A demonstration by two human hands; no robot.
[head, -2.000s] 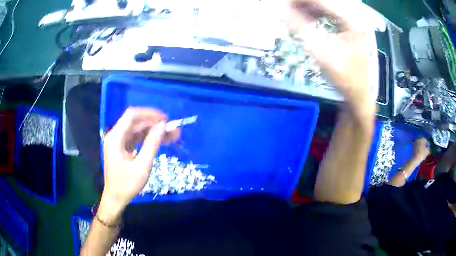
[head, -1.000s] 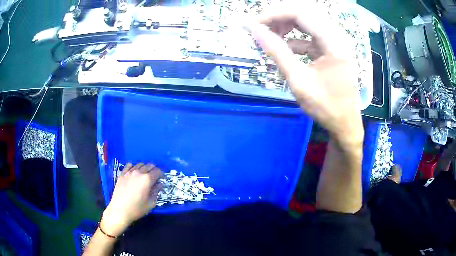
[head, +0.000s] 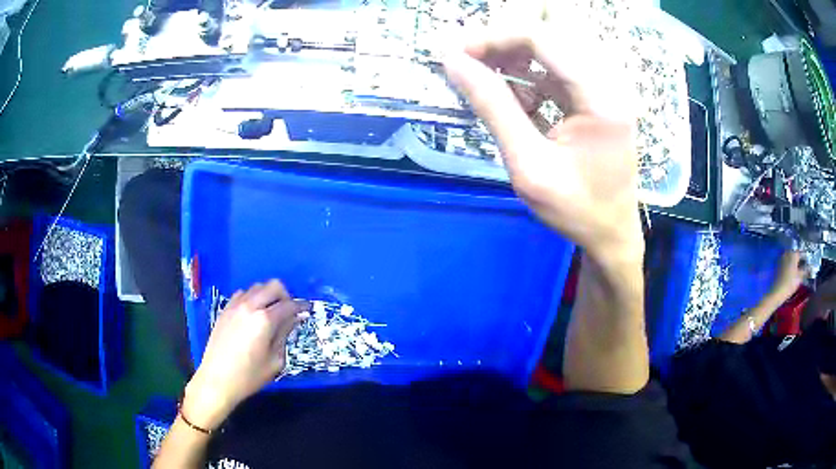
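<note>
The large blue bin [head: 412, 266] lies nearest my body, with a pile of small white stemmed parts [head: 344, 337] at its near left. My left hand [head: 249, 341] is over the left edge of this pile, fingers curled down; I cannot tell whether it holds a part. My right hand [head: 559, 137] is raised over the pale parts tray [head: 676, 174] on the bench, fingers curved, with small pale pieces showing between thumb and fingers; whether they are held or lie behind is unclear. The bright metal fixture [head: 312, 55] lies left of my right hand.
A dark flat rectangle [head: 698, 151] lies right of the tray. A machine with a round bowl [head: 775, 87] stands at far right. Side blue bins with pale parts stand at left [head: 73, 316] and right [head: 704, 293]. A co-worker's hand [head: 790, 275] shows at far right.
My left hand has come down from mid-bin, where it held a white part, to the pile. My right hand has moved left and down over the tray. The co-worker's hand has moved up.
</note>
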